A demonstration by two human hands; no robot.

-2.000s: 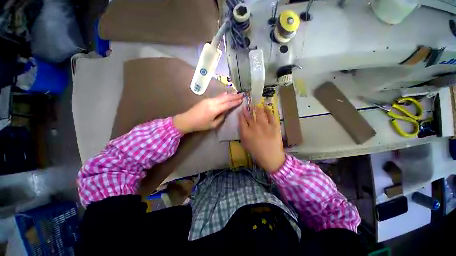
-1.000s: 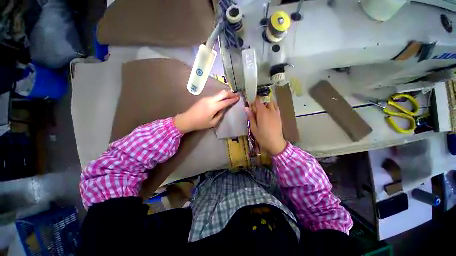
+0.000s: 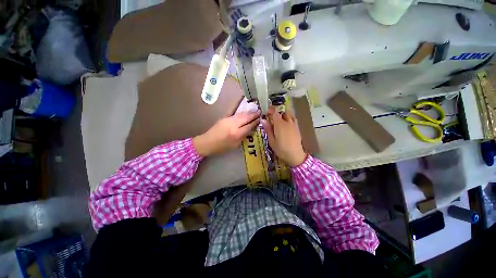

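My left hand [image 3: 231, 130] holds a small pale piece [image 3: 247, 107] left of the needle area, fingers bunched on it. My right hand [image 3: 285, 133] is just right of it, fingertips close together near the presser foot, which is hidden; whether they grip anything is not clear. A large brown panel [image 3: 179, 103] lies on the left extension, passing under my left forearm. One brown strip [image 3: 306, 124] lies right of my right hand and another brown strip [image 3: 361, 120] lies slantwise farther right.
The white JUKI machine head [image 3: 348, 49] spans the back right. The sewing lamp [image 3: 215, 80] hangs left of the needle. Yellow-handled scissors [image 3: 426, 120] lie at the right. Yellow tape [image 3: 254, 157] shows on the bed. Another brown panel [image 3: 163, 30] lies at the back left.
The pale piece has moved up and bunched under my left fingers, exposing the yellow tape printed "PIT". My right fingers have drawn together by the needle area. The view has shifted slightly.
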